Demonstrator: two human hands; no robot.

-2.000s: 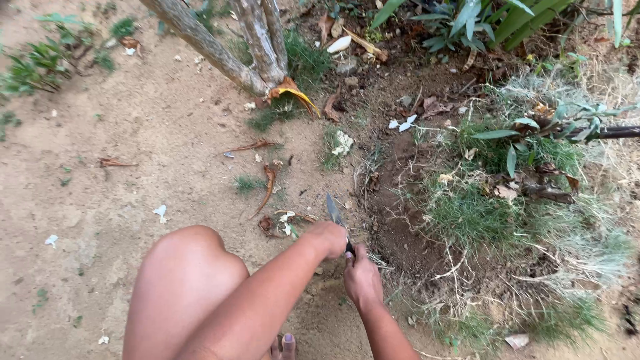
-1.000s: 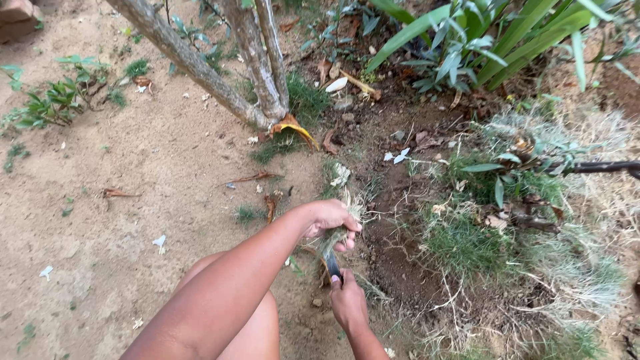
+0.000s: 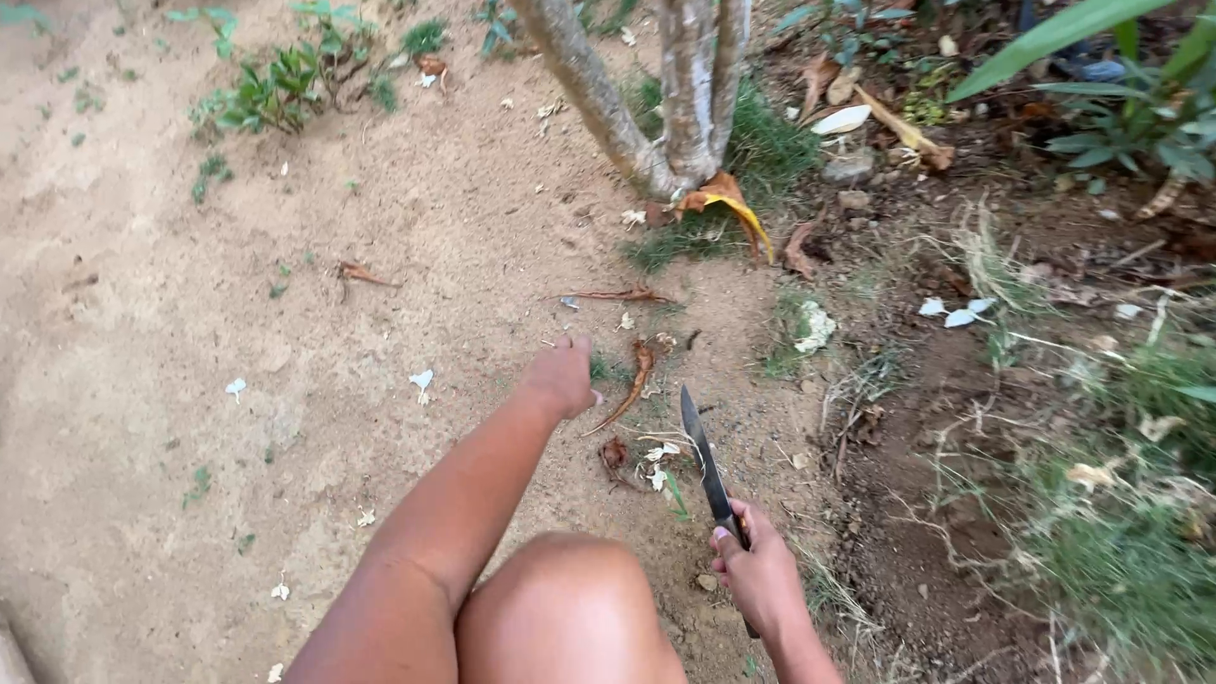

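My right hand (image 3: pixel 760 570) holds a knife (image 3: pixel 704 451) by its dark handle, the blade pointing up and slightly left over the sandy soil. A thin pale root or grass strand lies against the blade. To the left, my left hand (image 3: pixel 562 377) is low over the ground beside a small grass tuft (image 3: pixel 600 368) and a curled dry brown leaf (image 3: pixel 635 385). Its fingers are partly hidden and blurred, so what they hold, if anything, does not show. White wilted petals (image 3: pixel 657 467) lie left of the blade.
A several-stemmed trunk (image 3: pixel 686 123) rises beyond my hands, a yellow-brown leaf (image 3: pixel 736 201) at its base. Grass clumps (image 3: pixel 1121 560) and pale roots spread at the right, beside dark dug soil (image 3: pixel 912 532). My bent knee (image 3: pixel 570 608) is between my arms. A leafy plant (image 3: pixel 275 95) grows upper left.
My left hand has moved left, away from the knife; a second ago it held a bunch of grass near the blade. The knife remains in my right hand. The view has shifted.
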